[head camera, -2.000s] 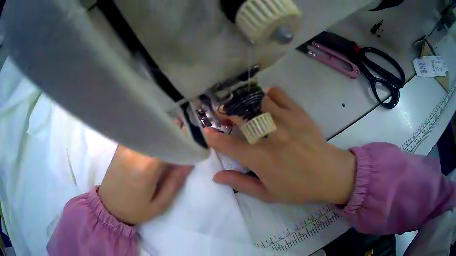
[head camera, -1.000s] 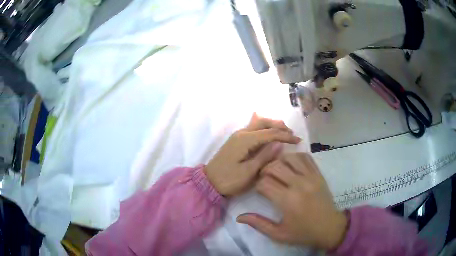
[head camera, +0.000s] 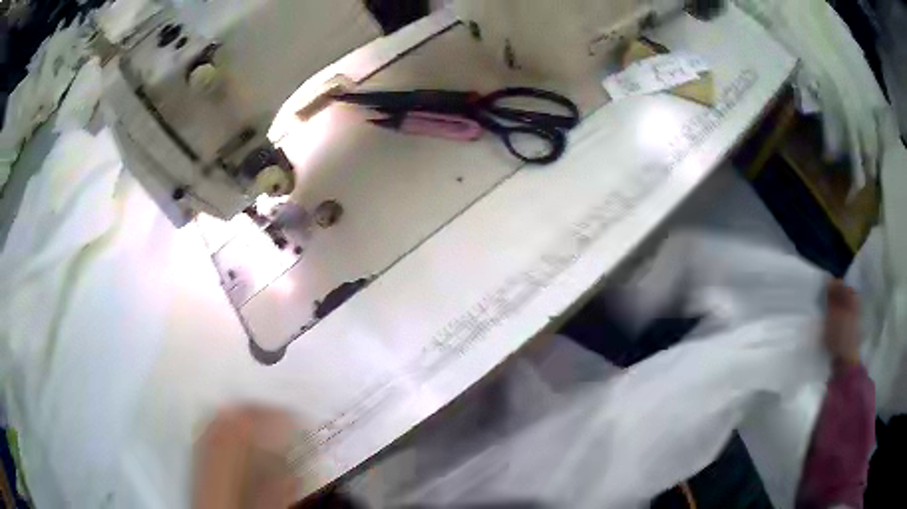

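Observation:
A large white fabric (head camera: 597,418) hangs off the table's front edge and stretches, blurred, to the right. My right hand (head camera: 842,323) is far out at the right, small and blurred, closed on its edge. My left hand (head camera: 244,457) is at the lower left near the table's front edge, blurred and cut off by the frame; its grip cannot be made out. More white cloth (head camera: 90,288) lies left of the sewing machine head (head camera: 189,109). The presser foot area is under bright glare, away from both hands.
Black shears (head camera: 527,119) lie right of the machine with pink snips (head camera: 438,125) against them. A paper label (head camera: 651,76) lies farther right. The table ruler (head camera: 557,258) runs along the front edge. White cloth also hangs at the far right.
Both hands have left the cloth by the needle. My right hand has moved far right with cloth; my left is at the lower left. The view has shifted right, showing the label again.

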